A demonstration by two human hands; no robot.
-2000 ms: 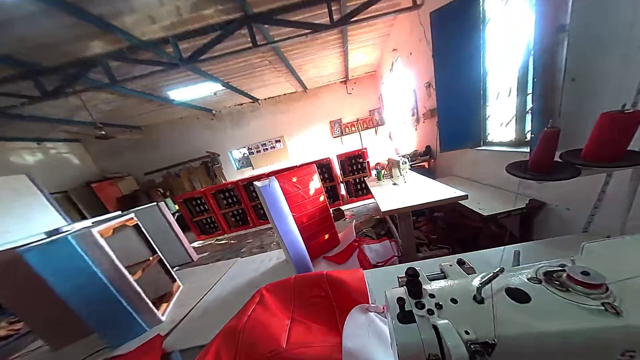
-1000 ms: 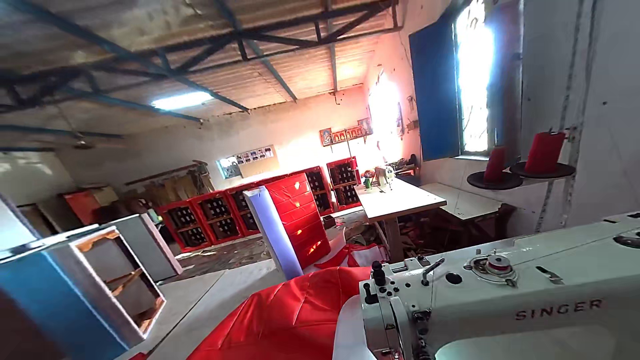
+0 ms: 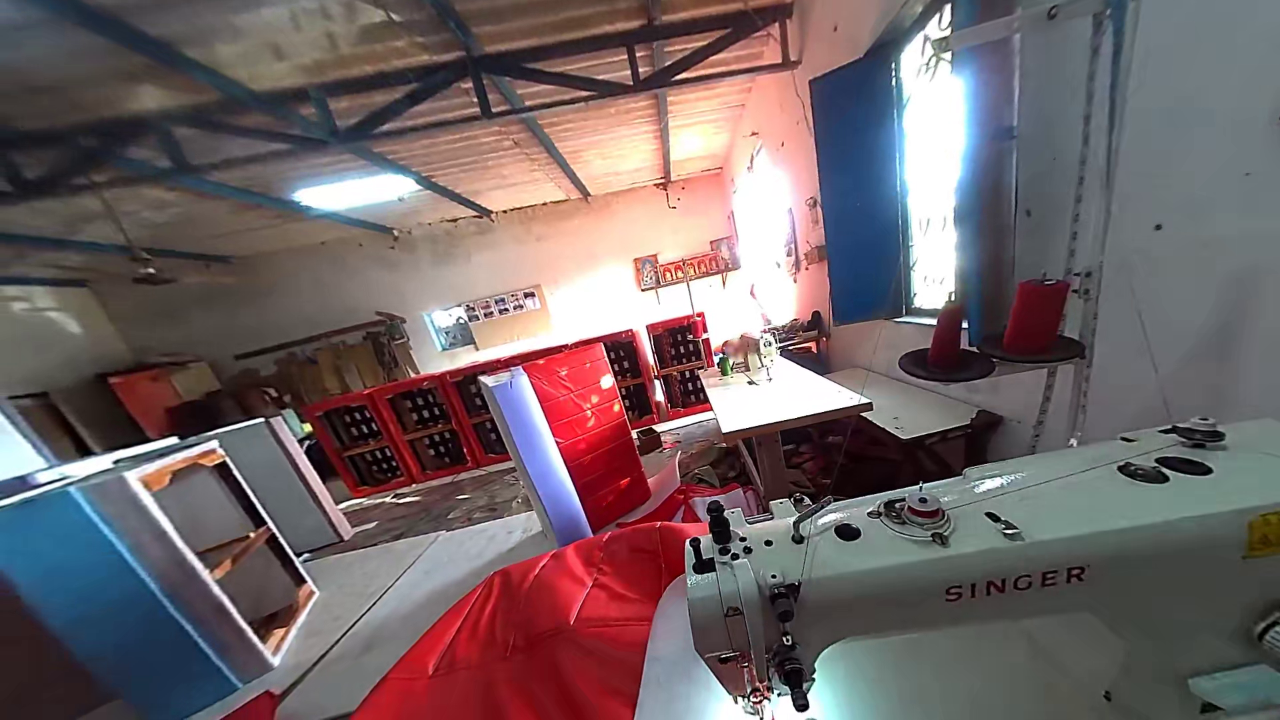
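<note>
Neither of my hands shows in the head view. A white Singer sewing machine (image 3: 990,560) fills the lower right, with its lamp lit near the needle area. Red quilted upholstery material (image 3: 560,610), with a pale underside, lies against the left of the machine head and runs over the table. Behind it stands a red quilted panel with a pale foam side (image 3: 590,440). Two cones of red thread (image 3: 1035,315) sit on black discs at the upper right. A small bobbin (image 3: 922,508) rests on top of the machine.
Upholstered frames with open wooden backs (image 3: 240,550) stand at the left. A white worktable (image 3: 780,398) with another sewing machine is farther back. Several red frames (image 3: 390,435) line the far wall. A blue shutter (image 3: 858,195) stands open by the window.
The view has turned and shifted, so that more of the sewing machine's arm shows. No hand appears in any frame.
</note>
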